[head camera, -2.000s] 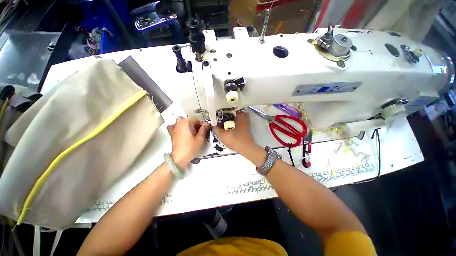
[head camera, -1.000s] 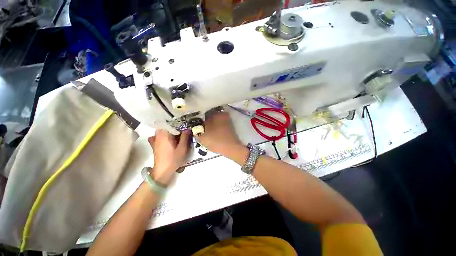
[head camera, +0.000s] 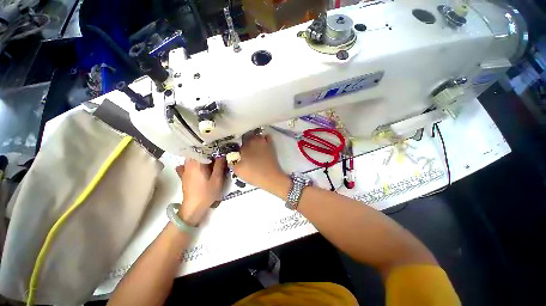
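The white sewing machine head (head camera: 269, 83) reaches from the upper right to its needle end at centre left. The presser foot and needle area (head camera: 223, 149) is small, dark and mostly hidden by fingers. My left hand (head camera: 202, 185) is at the left side of the needle area, thumb and fingertips close together. My right hand (head camera: 258, 162) is at the right side, behind a small cream-white knob (head camera: 233, 158), its fingertips mostly hidden under the head. Any thread or small piece between the fingertips cannot be made out.
Beige fabric with yellow piping (head camera: 84, 209) lies at the left, over a grey strip (head camera: 123, 122). Red-handled scissors (head camera: 321, 147) and a slim black and red tool (head camera: 349, 170) lie right of my hands. Thread scraps (head camera: 398, 156) and a black cord (head camera: 445, 155) are farther right.
The camera view has shifted, so the machine and table appear farther left and slightly turned. Both hands stay at the needle area with only small finger changes.
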